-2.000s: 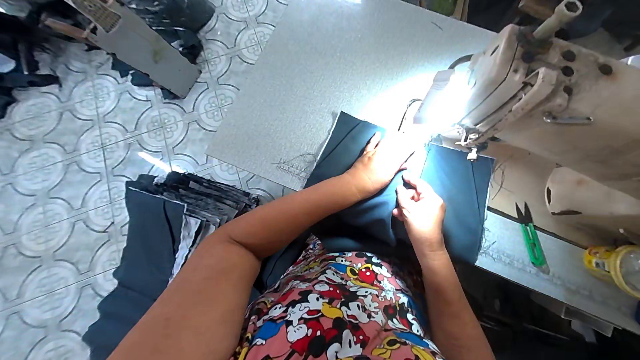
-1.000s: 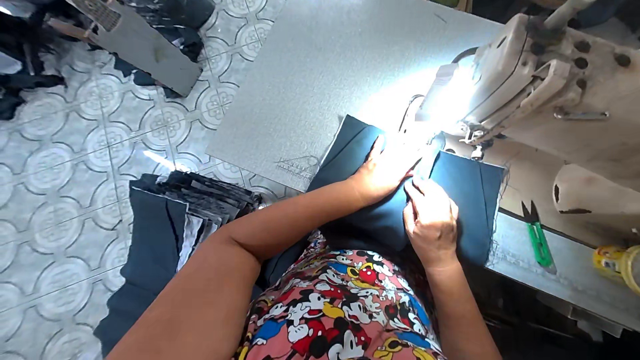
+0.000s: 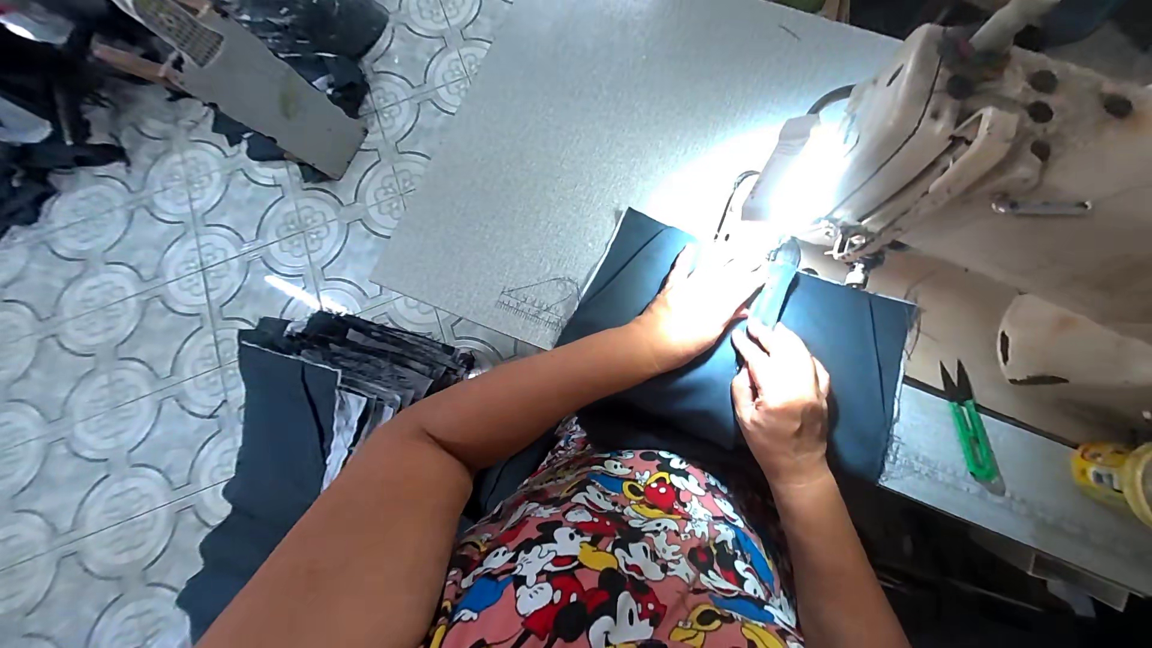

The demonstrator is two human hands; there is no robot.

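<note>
Dark blue fabric point(image 3: 846, 360) lies over the front edge of the table, partly under the head of a sewing machine point(image 3: 927, 135). My left hand point(image 3: 702, 301) rests on the cloth with its fingers spread, its fingertips washed out by the machine's bright lamp. My right hand point(image 3: 783, 391) pinches a raised fold or strip of the fabric just right of it, close to the presser foot area. A narrow, lighter-looking strip of cloth point(image 3: 776, 283) runs from those fingers up toward the needle area, where glare hides the detail.
Green thread snips point(image 3: 972, 432) lie right of the fabric, with a yellow container point(image 3: 1102, 468) beyond them. A stack of dark cut fabric pieces point(image 3: 288, 396) hangs at the lower left. A grey board point(image 3: 279, 99) stands over the tiled floor point(image 3: 189, 270), upper left.
The fabric's right edge has shifted slightly to the right. My right hand has moved a little right and down compared with two seconds ago, while my left hand stays on the cloth.
</note>
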